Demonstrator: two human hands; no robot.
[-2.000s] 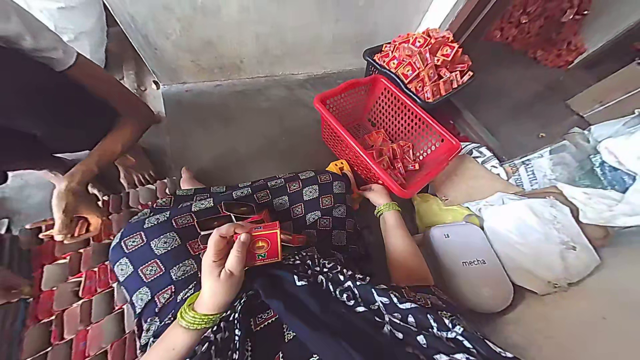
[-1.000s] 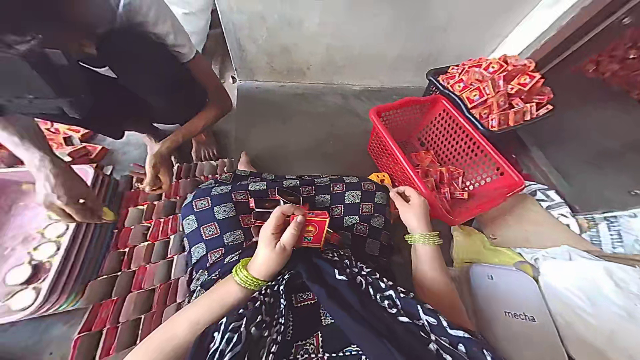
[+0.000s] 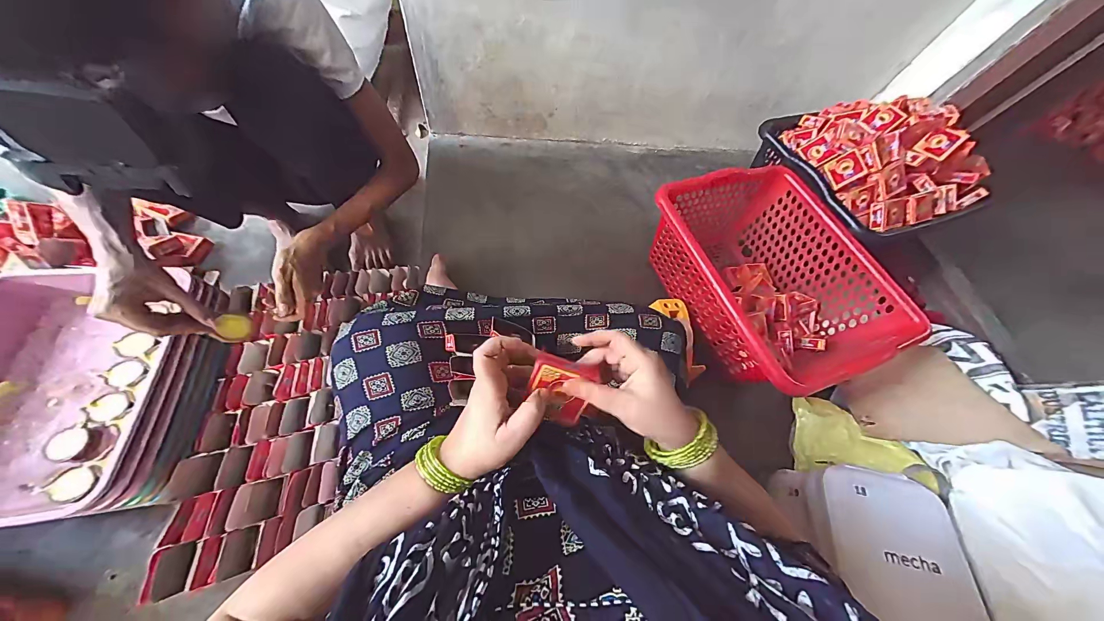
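A small red and yellow printed box [image 3: 559,378] is held over my lap, partly blurred and covered by fingers. My left hand [image 3: 500,401] grips its left side between thumb and fingers. From the right, my right hand [image 3: 628,379] has its thumb against the box and its fingers raised and bent. More small dark and red boxes [image 3: 466,343] rest on the patterned cloth on my lap, just behind my left hand. To the right, a red perforated plastic basket [image 3: 862,302] contains a loose pile of small red boxes [image 3: 772,310].
A black basket [image 3: 772,155] heaped with red boxes stands behind the red one. At left, a person's hands [image 3: 297,267] work above rows of boxes [image 3: 259,423], one holding a round yellow piece [image 3: 233,327]. Beside them are stacked trays [image 3: 52,297] with round cups. A grey case [image 3: 906,535] lies lower right.
My right hand has moved from beside the red basket to the box in my left hand. The other person's hand with the yellow piece has moved toward the rows of boxes.
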